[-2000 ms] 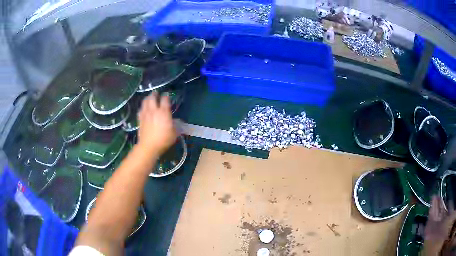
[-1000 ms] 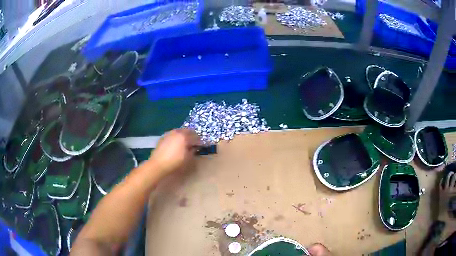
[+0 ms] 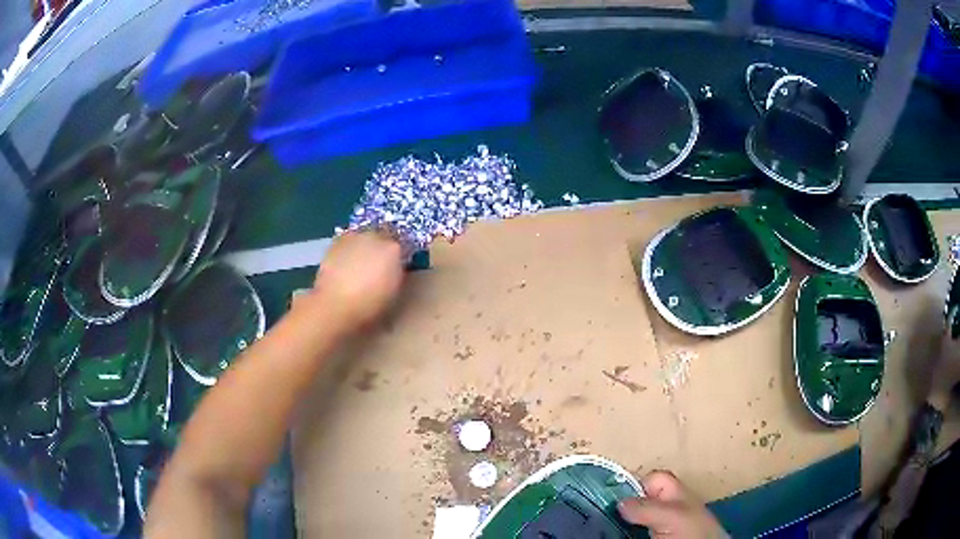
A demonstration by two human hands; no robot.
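My left hand [image 3: 361, 276] is at the near left edge of a heap of small silver fittings [image 3: 442, 197]. Its fingertips are hidden behind the hand, so I cannot tell if it holds a fitting. My right hand [image 3: 671, 507] grips the right edge of a green housing [image 3: 568, 503] at the near edge of the view. The housing shows its pale rim and dark recess and is cut off by the frame's bottom edge. Two white discs [image 3: 476, 435] lie on the stained cardboard left of it, with a white pad [image 3: 457, 521] below them.
Green housings are piled at left [image 3: 214, 321] and more lie at right [image 3: 716, 270]. Blue bins [image 3: 400, 90] stand behind the heap. Cardboard [image 3: 526, 316] covers the bench top. A metal upright [image 3: 890, 105] rises at back right. Another person's forearm [image 3: 914, 453] shows at the right edge.
My left hand has gone from the left pile to the heap of fittings. A green housing, held by my right hand, has come into view at the near edge. The view has shifted right and down.
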